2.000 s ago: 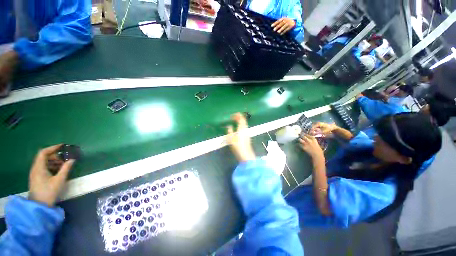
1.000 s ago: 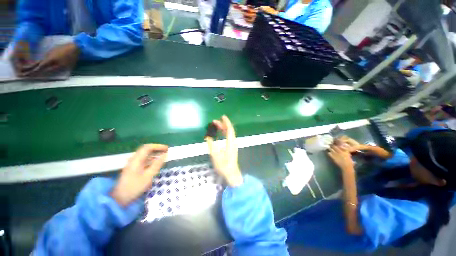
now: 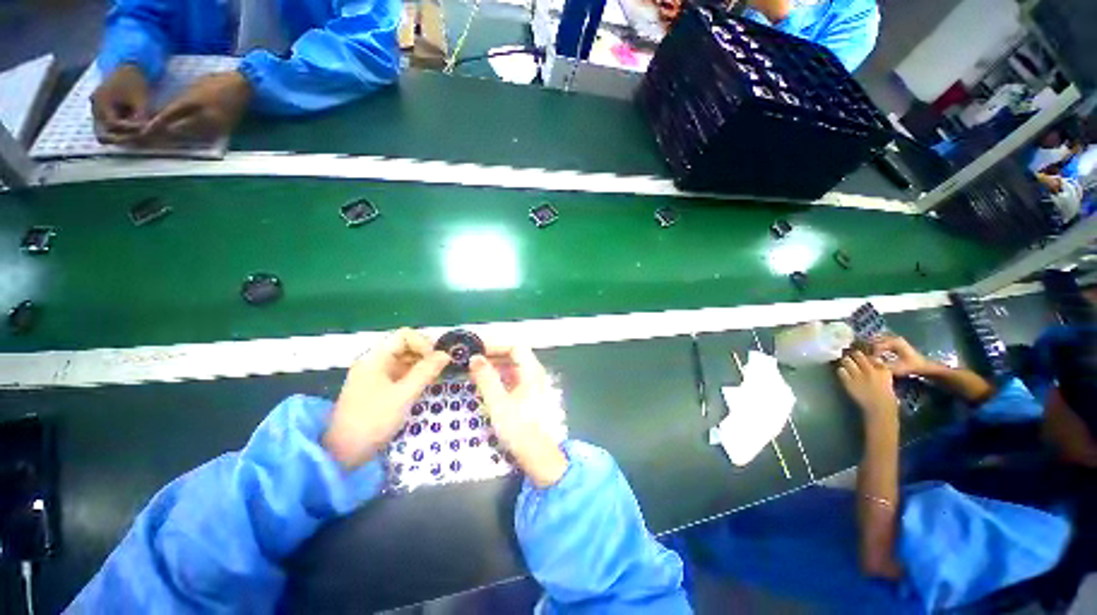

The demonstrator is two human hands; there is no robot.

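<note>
A round black watch case (image 3: 458, 348) with a paler ring at its centre is held between my two hands, above the far edge of the sheet. My left hand (image 3: 383, 390) grips its left side with thumb and fingers. My right hand (image 3: 515, 406) grips its right side. Below them, the shiny clear-white sheet (image 3: 448, 435) with rows of small dark round pads lies on the dark bench mat; my hands cover parts of it.
The green conveyor belt (image 3: 397, 270) with white rails carries several cases. A white wipe (image 3: 754, 410), thin sticks and a whitish bottle (image 3: 812, 342) lie right, beside a person's hands. Stacked black trays (image 3: 752, 108) stand across the belt. A black device (image 3: 27, 487) lies far left.
My hands have come together over the sheet; the black case my right hand held over the belt is now between both. The view has shifted, and belt items have changed position.
</note>
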